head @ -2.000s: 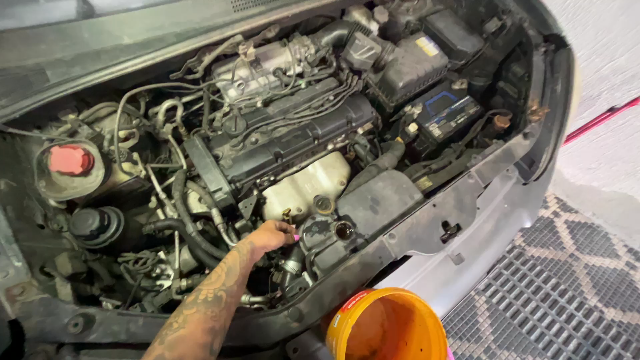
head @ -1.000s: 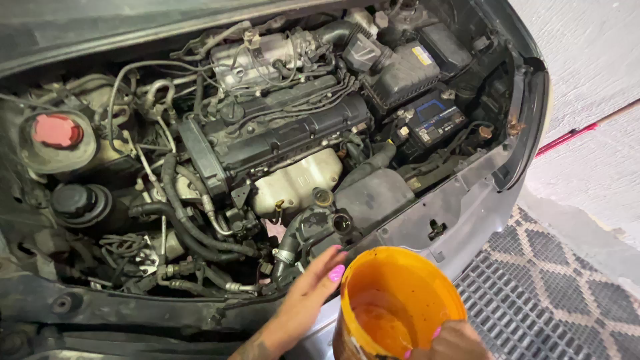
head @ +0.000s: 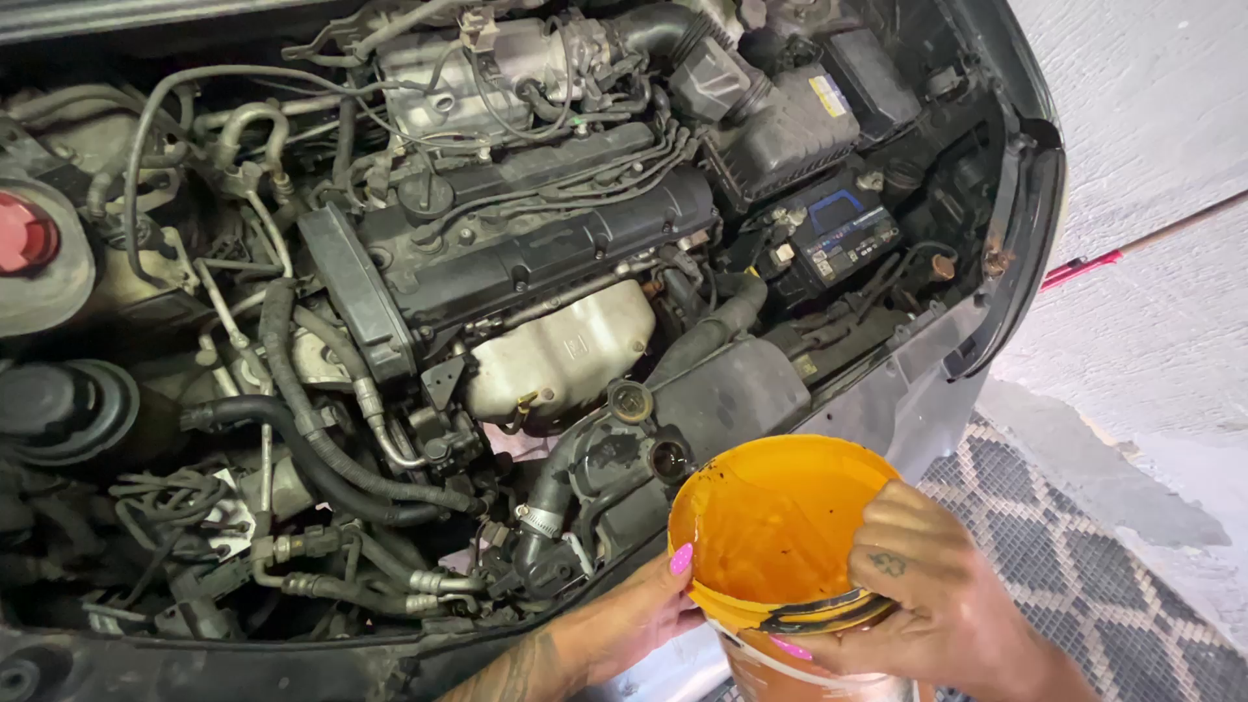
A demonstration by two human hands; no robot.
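Observation:
An orange plastic bucket [head: 780,517] tilts a little over the front edge of an engine bay, with some liquid visible inside. My left hand [head: 634,624] supports its left side, thumb near the rim. At the right, my right hand [head: 916,585] grips the rim and the handle area. Just left of the bucket's rim is the open radiator filler neck [head: 670,458], dark inside. A round metal cap [head: 630,401] rests on the black plastic cover above that opening. The upper radiator hose [head: 556,478] with a metal clamp runs beside the neck.
Behind lie the engine's valve cover [head: 546,244], the exhaust heat shield [head: 565,356] and the car battery [head: 843,234]. A reservoir with a red cap [head: 24,234] stands at the left. A patterned mat [head: 1053,546] covers floor at the right, near a pole [head: 1150,239] by the wall.
My left hand has moved from beside the filler neck to the bucket. The bucket, low at the frame's bottom earlier, is now raised in both hands next to the neck.

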